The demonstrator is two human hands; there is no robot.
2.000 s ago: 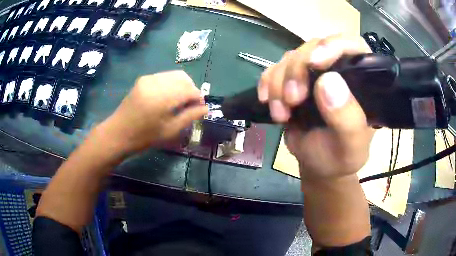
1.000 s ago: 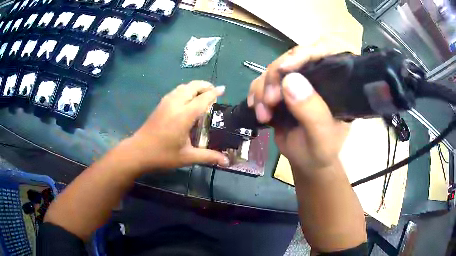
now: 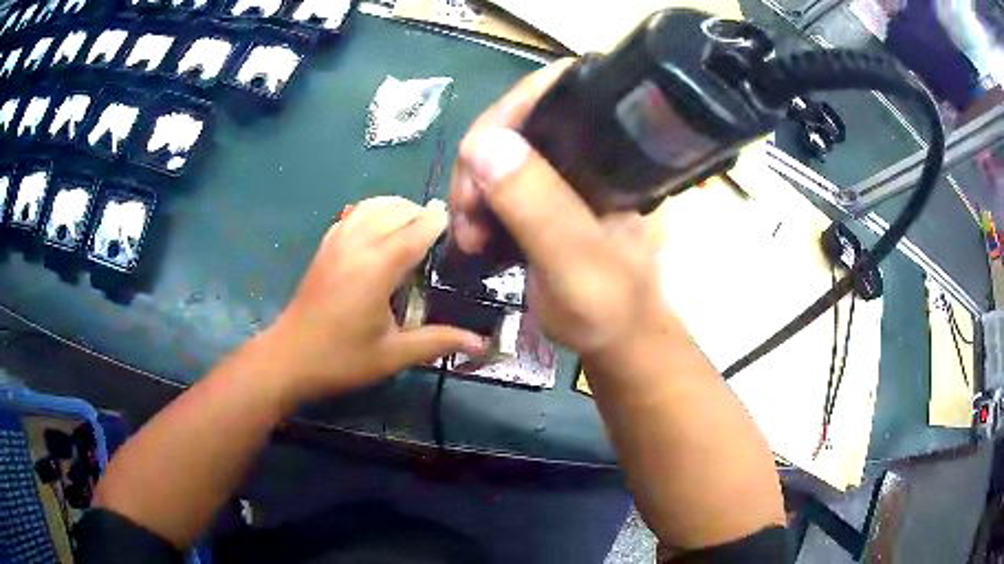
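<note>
My right hand (image 3: pixel 561 237) grips the thick black electric screwdriver (image 3: pixel 639 121), held tilted with its rear end up to the right and its front end down at the unit; its bit is hidden behind my fingers. The small black LED light unit (image 3: pixel 468 312) with a pale face sits on the dark red fixture (image 3: pixel 528 364) between pale blocks. My left hand (image 3: pixel 369 292) holds the unit and fixture from the left side, thumb along the near side, fingertips at the far side. A black cable (image 3: pixel 440 408) hangs from the unit over the bench edge.
Rows of black front housings (image 3: pixel 119 229) stand at left. A clear screw bag (image 3: pixel 405 110) lies beyond the fixture. Cardboard (image 3: pixel 760 297) with a loose corded unit (image 3: pixel 848 248) lies at right. A blue crate (image 3: pixel 50 474) stands at lower left. The screwdriver's cord (image 3: pixel 930 143) loops at right.
The screwdriver has swung from nearly level to steeply tilted, its rear end raised. My left hand, pinching near the screwdriver's front two seconds ago, has spread around the unit and fixture.
</note>
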